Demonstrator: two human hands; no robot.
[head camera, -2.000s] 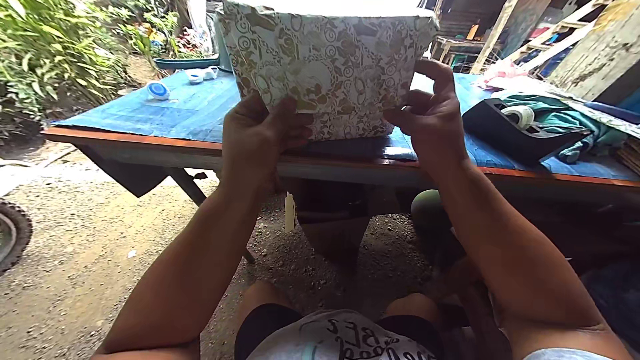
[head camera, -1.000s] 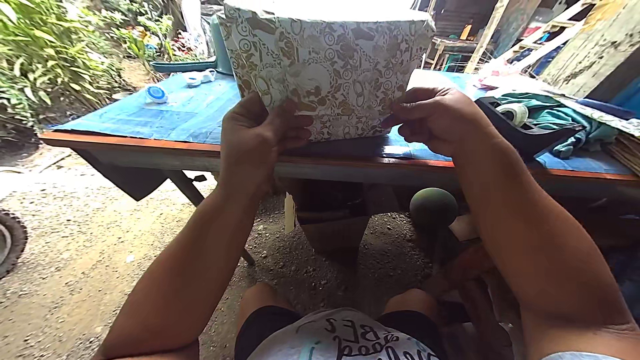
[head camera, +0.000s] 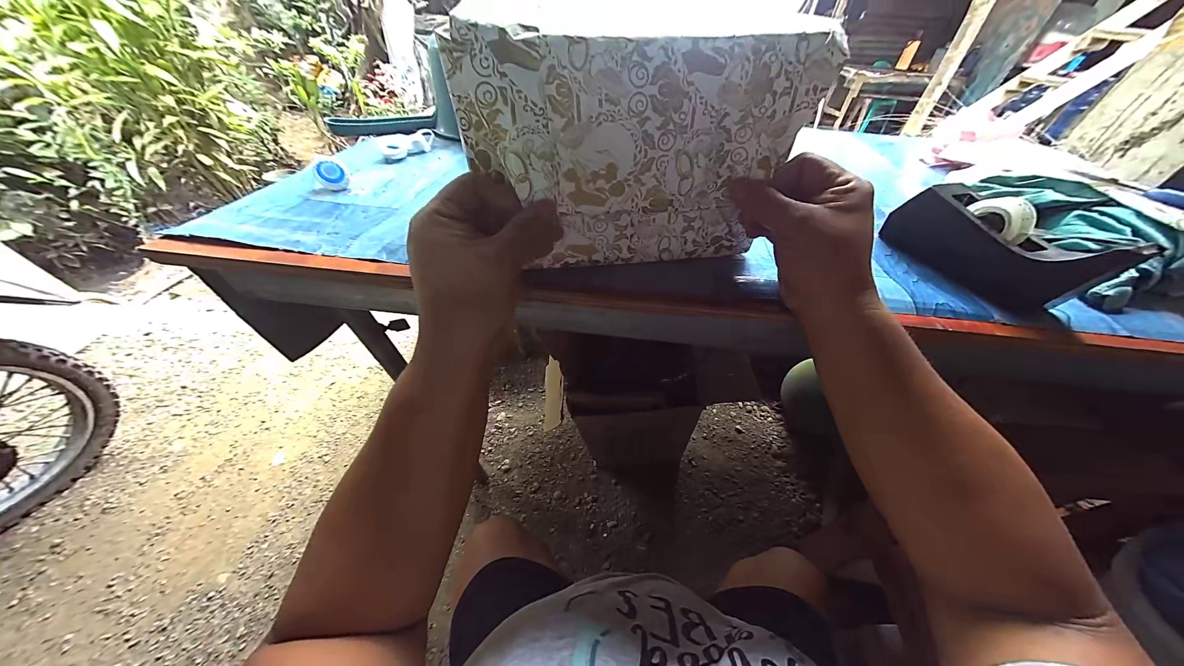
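Observation:
A box or packet covered in white paper with a gold pattern (head camera: 638, 129) stands near the front edge of the table, its pale top cut off by the upper frame edge. At its lower left side, my left hand (head camera: 476, 240) pinches the paper between thumb and fingers. On the lower right side, my right hand (head camera: 814, 222) does the same, with its fingers curled at the paper's edge. The far side of the wrapped thing is hidden.
Blue sheeting covers the wooden table (head camera: 277, 217). A black tape dispenser (head camera: 999, 254) with a tape roll lies at right beside green cloth (head camera: 1082, 217). A blue-and-white roll (head camera: 331, 174) is at left. A bicycle wheel (head camera: 55, 425) stands at far left.
My right hand has shifted a little at the right side of the patterned paper, its forearm swinging out and back. My left hand stays at the left side.

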